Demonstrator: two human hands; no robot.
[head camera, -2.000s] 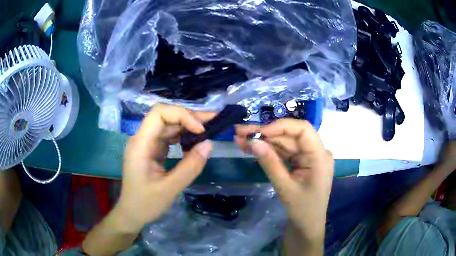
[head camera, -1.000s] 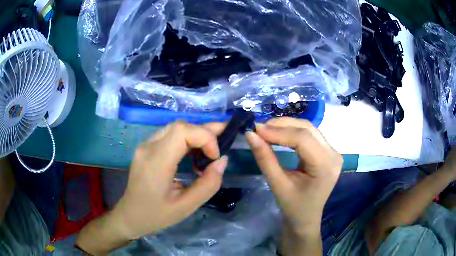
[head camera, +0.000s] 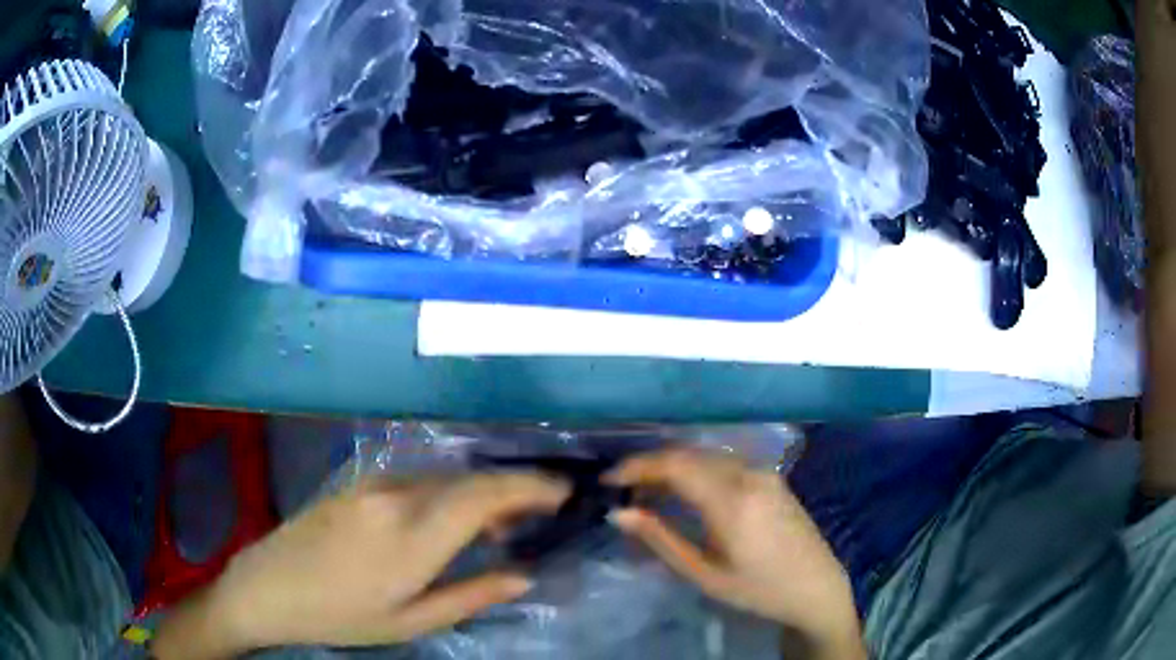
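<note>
My left hand (head camera: 387, 554) is low over the lap bag, below the bench edge, with its fingers around a dark, blurred black moulded part (head camera: 574, 487). My right hand (head camera: 742, 535) is at the right end of that part, thumb and forefinger close to it; blur hides whether they grip it. No small round piece can be made out in the fingers. The clear lap bag (head camera: 568, 619) lies under both hands, with dark shapes near its mouth.
A large poly bag (head camera: 722, 77) with black parts covers most of the blue tray (head camera: 516, 286), where small round pieces show. A black pile (head camera: 980, 142) lies on the white sheet (head camera: 954, 310). A white fan (head camera: 65, 232) stands left. Another person's arm (head camera: 1154, 258) is at far right.
Both hands have moved down from in front of the tray to over the lap bag, taking the black part with them. The tray's front rim and the sheet are now uncovered.
</note>
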